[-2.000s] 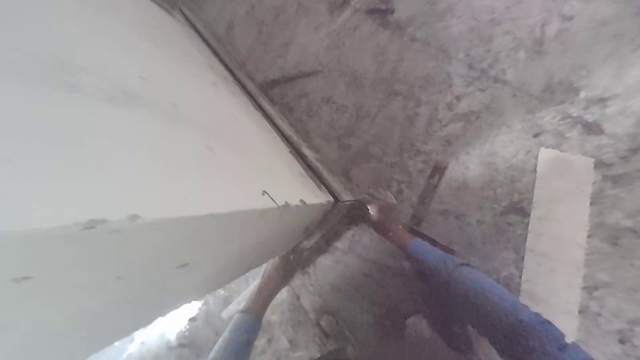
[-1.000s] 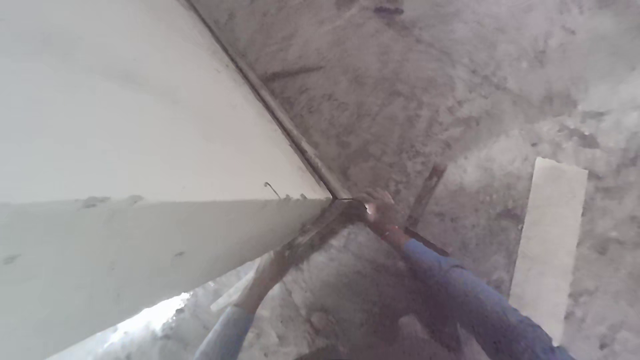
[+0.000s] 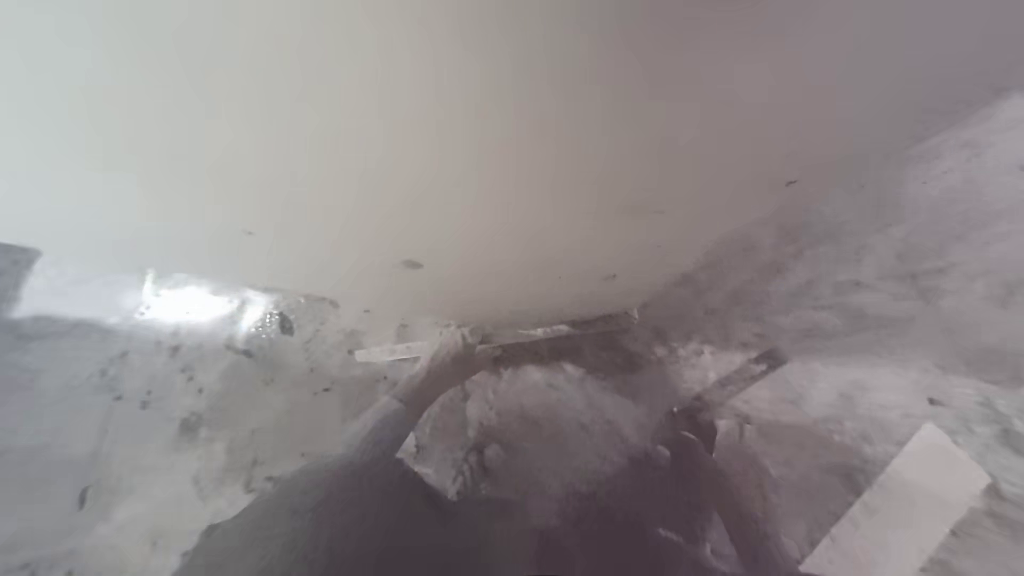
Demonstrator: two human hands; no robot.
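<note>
A thin pale strip [image 3: 392, 351] lies along the foot of a large pale wall [image 3: 480, 160]. My left hand [image 3: 453, 352] rests on the strip at the wall's bottom edge; whether its fingers grip it is unclear. A dark strip [image 3: 560, 349] runs right from that hand along the same edge. My right hand [image 3: 692, 428] is low and right, away from the wall, at the near end of a dark narrow bar [image 3: 740, 379]. Blur and shadow hide its fingers, so I cannot tell if it holds the bar.
A pale flat board [image 3: 904, 508] lies on the dusty, rough floor [image 3: 264, 432] at the lower right. Bright light falls on a shiny patch [image 3: 192, 304] at the wall's foot on the left. Small bits of debris are scattered over the floor at left.
The view has swung strongly to face the wall. My right hand has left the wall's corner, where it was near my left hand, and is now beside the dark bar on the floor.
</note>
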